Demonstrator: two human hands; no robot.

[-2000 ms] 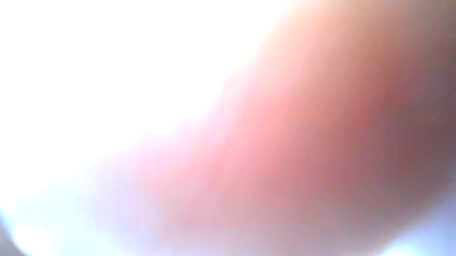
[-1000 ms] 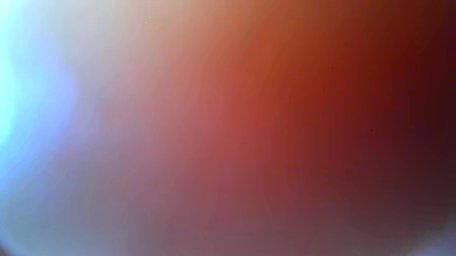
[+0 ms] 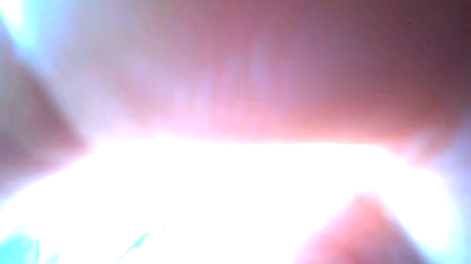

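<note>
A large, very blurred pinkish-brown mass (image 3: 268,77) fills the upper part of the head view, close to the lens. It looks like part of a hand, but I cannot tell which hand. A smaller pink blurred shape (image 3: 361,237), perhaps a fingertip, rises from the bottom edge right of the middle. Another brownish blurred shape (image 3: 36,118) lies at the left edge. No finger outlines are clear. No workpiece or tool can be made out.
A glaring white, overexposed area (image 3: 206,196) spans the lower half. Pale cyan patches (image 3: 18,247) show at the bottom left. No table, machine or edge can be made out.
The red-brown blur that covered nearly the whole view has moved up into the upper half. Bright white now shows below it, and separate blurred shapes appear at the left and bottom right.
</note>
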